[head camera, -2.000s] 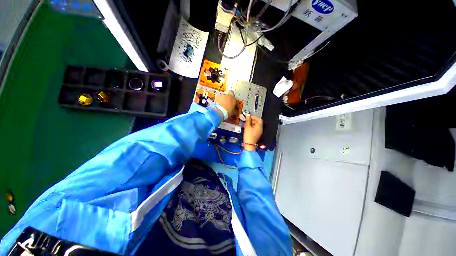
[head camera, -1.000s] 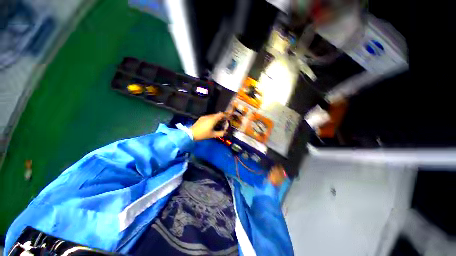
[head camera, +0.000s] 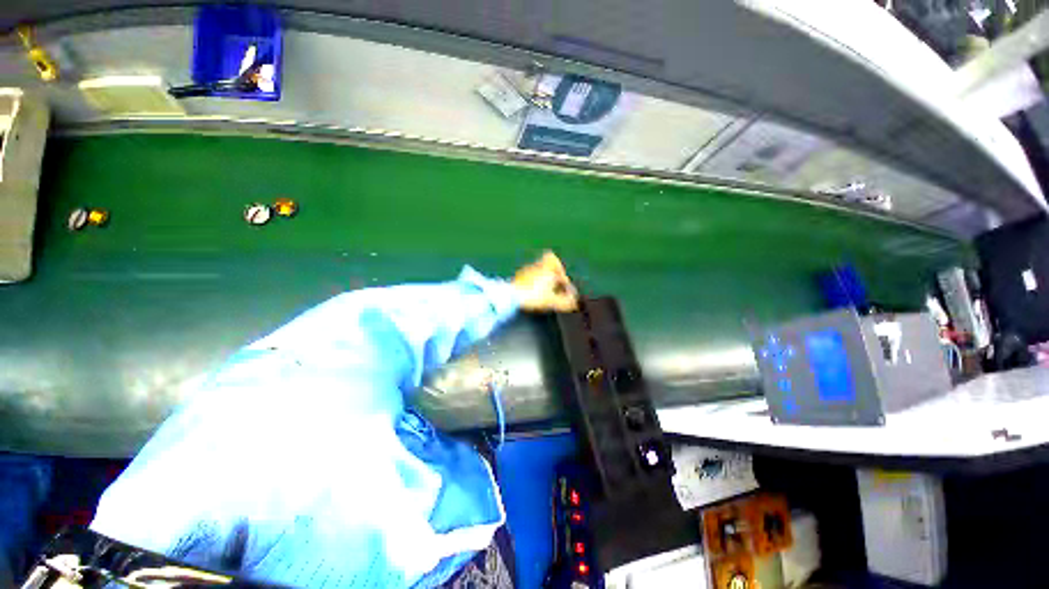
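My left hand (head camera: 544, 284) is at the far end of the long black parts tray (head camera: 600, 345), fingertips bent down at its edge. It is blurred; a dark spot shows at the fingertips, but I cannot tell if it is a held part. My right hand is not in view. The tray lies partly over the green belt. A yellowish part (head camera: 595, 374) sits in one pocket, and round parts (head camera: 636, 417) sit in pockets at the near end. Small round components (head camera: 258, 214) with yellow-orange pieces lie on the belt at the left.
Orange fixtures (head camera: 734, 525) and a printed card (head camera: 713, 474) are at the lower right. A button panel (head camera: 575, 524) with red lights is left of them. A grey box (head camera: 822, 366) with a blue screen stands at right. A blue bin (head camera: 236, 52) holds tools; a cream bin (head camera: 17, 184) is far left.
The view has turned left towards the belt. My left hand has left the orange fixtures for the tray's far end. My right hand has gone out of view.
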